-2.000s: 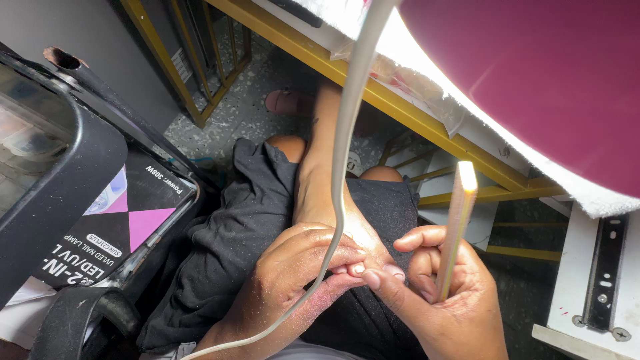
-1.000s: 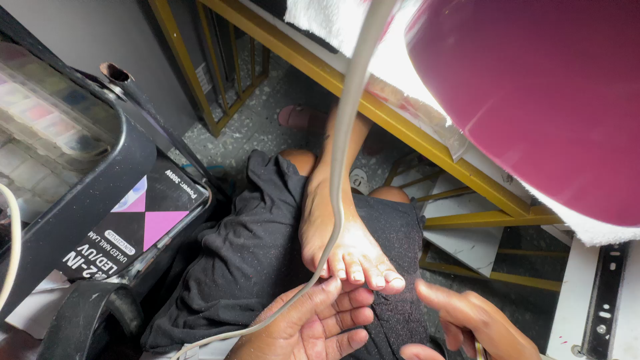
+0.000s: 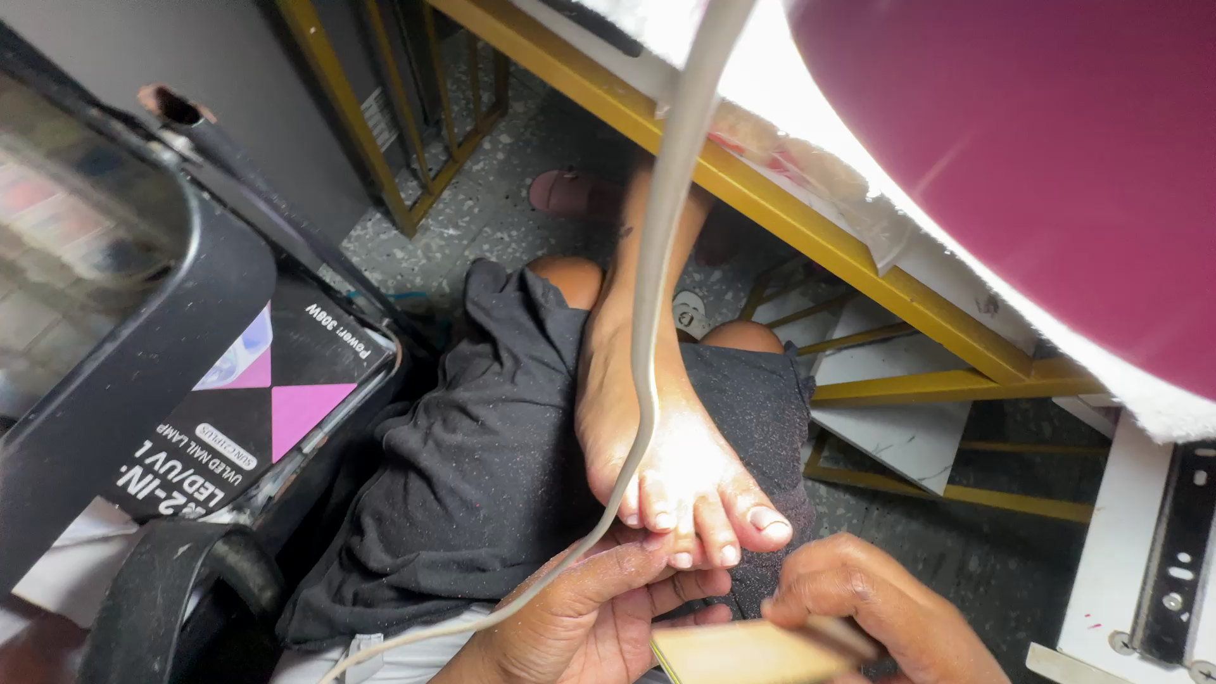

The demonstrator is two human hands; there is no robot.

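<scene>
Another person's bare foot (image 3: 665,437) rests over the dark cloth (image 3: 475,456) on my lap, its toes pointing toward me. Under the smaller toes is my left hand (image 3: 608,598), palm up, its thumb and fingertips at the toes. My right hand (image 3: 883,608) grips a flat, pale yellow nail file (image 3: 760,654), below and to the right of the big toe. The file is partly blurred, and its far end is hidden by my fingers. A grey cable (image 3: 651,275) hangs in front of the foot and passes over my left wrist.
At left, a nail lamp box (image 3: 323,332) stands in a black case (image 3: 228,256) with a clear window. A yellow metal table frame (image 3: 788,218) crosses above, with a white towel (image 3: 836,142) and a magenta surface (image 3: 1026,171). A white panel with a drawer rail (image 3: 1178,560) is at right.
The file, upright in my right hand two seconds ago, now lies nearly flat below the toes. Both hands were together at the toes then; my right hand is now apart from the foot.
</scene>
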